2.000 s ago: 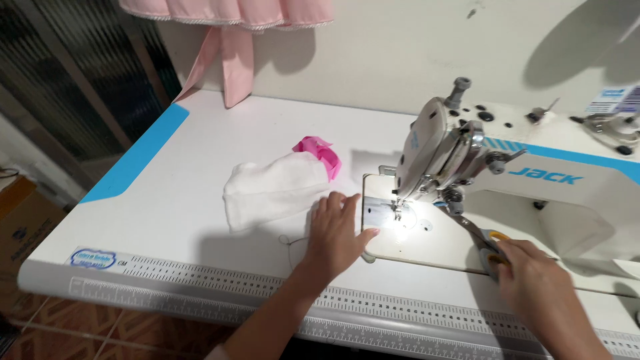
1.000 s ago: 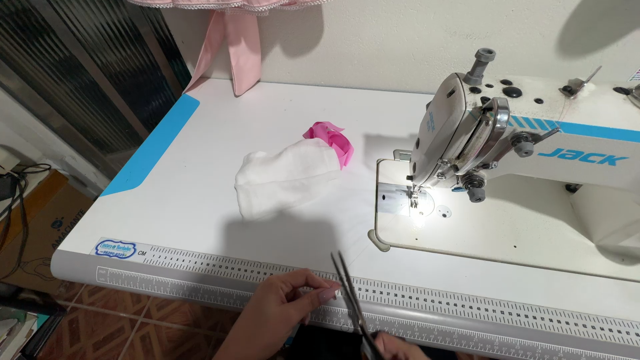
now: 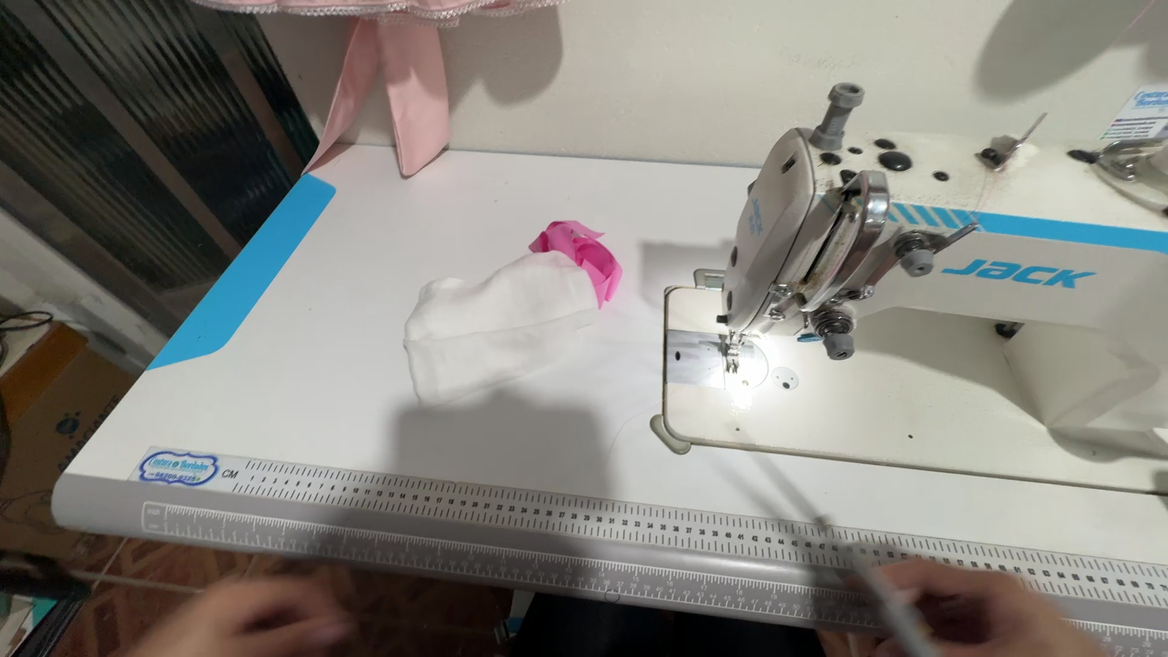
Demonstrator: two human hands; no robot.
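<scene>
My left hand point(image 3: 242, 620), blurred, is off the front edge of the sewing table at the lower left; whether it holds anything cannot be made out. At the lower right my right hand point(image 3: 981, 607) grips scissors point(image 3: 890, 607), whose blurred blades point up and left over the table's ruler edge. A white fabric piece point(image 3: 502, 328) lies on the table with bright pink fabric point(image 3: 584, 255) at its upper right end. Right of it stands a Jack sewing machine point(image 3: 794, 246), its lamp lit over the presser foot point(image 3: 733, 351) and needle plate.
The white table point(image 3: 511, 196) has a printed ruler strip point(image 3: 547, 506) along its front edge. A pink garment with hanging fabric bands point(image 3: 420, 100) is against the wall behind. A thin thread lies left of the machine bed. Cardboard point(image 3: 68, 420) stands on the floor at left.
My left hand has moved from beside the machine bed to the table's front edge, then left and off it. The scissors, earlier beside the needle area, are now at the lower right.
</scene>
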